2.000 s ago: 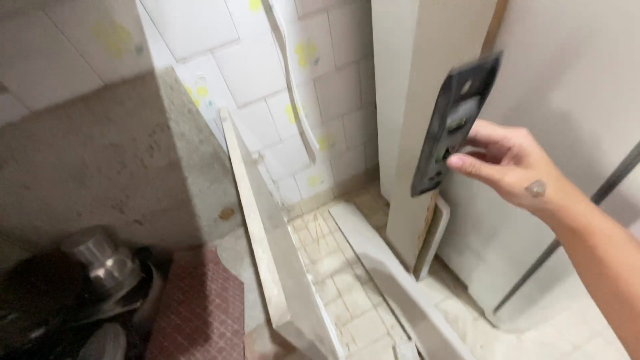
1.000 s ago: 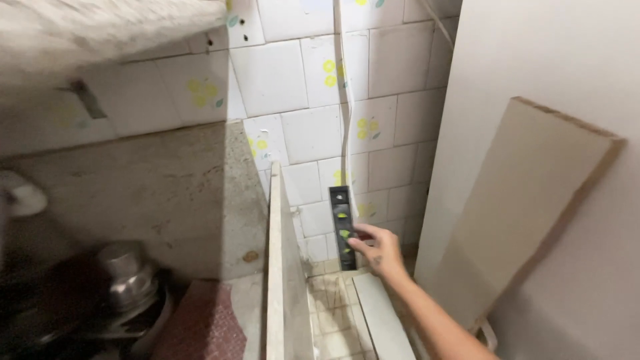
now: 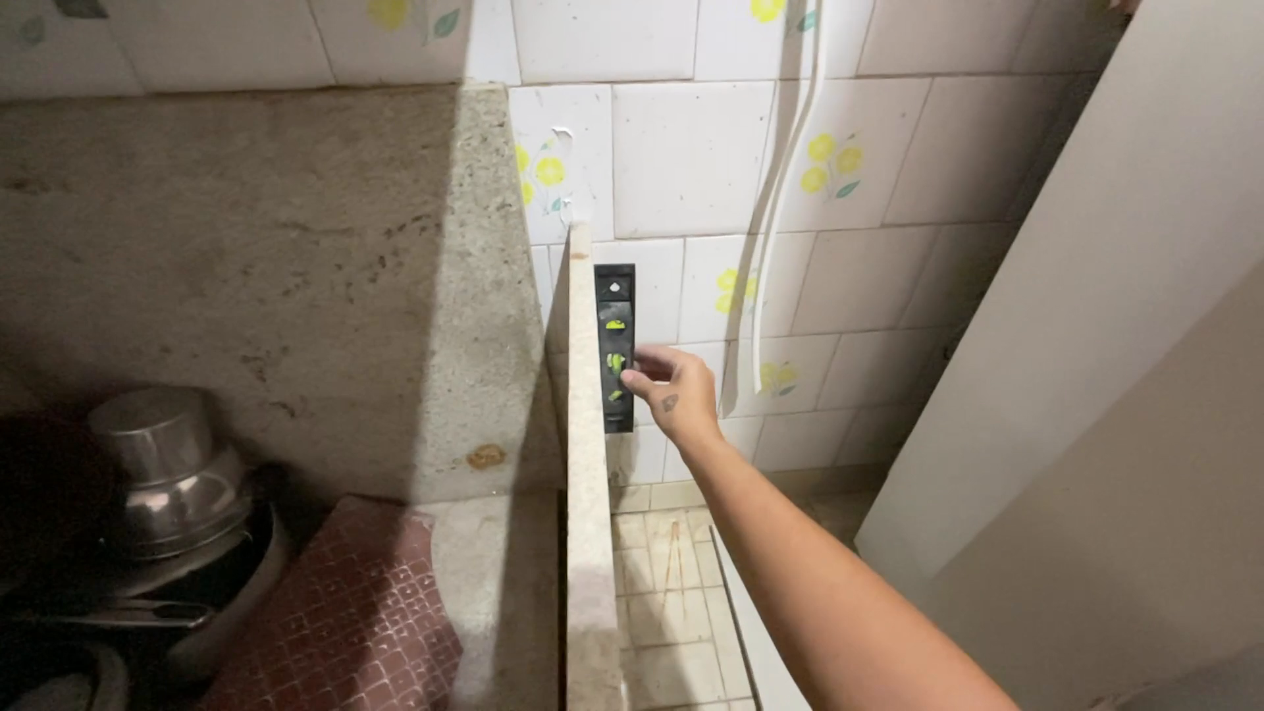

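My right hand grips a black spirit level by its right side, thumb over the front near the middle vial. The level stands upright, with green-yellow vials and a hole near its top. Its left edge lies along the right side of an upright pale slab, seen edge-on; whether they touch cannot be told. Behind both is a wall of white tiles with yellow flower prints. My left hand is not in view.
A white cable hangs down the wall. Metal pots and a reddish patterned mat lie at lower left, before a stone panel. A pale panel leans at right, above the tiled floor.
My right hand has brought the level from in front of the right-hand panel to beside the slab's edge. The level, tilted two seconds ago, is now upright. The view has shifted.
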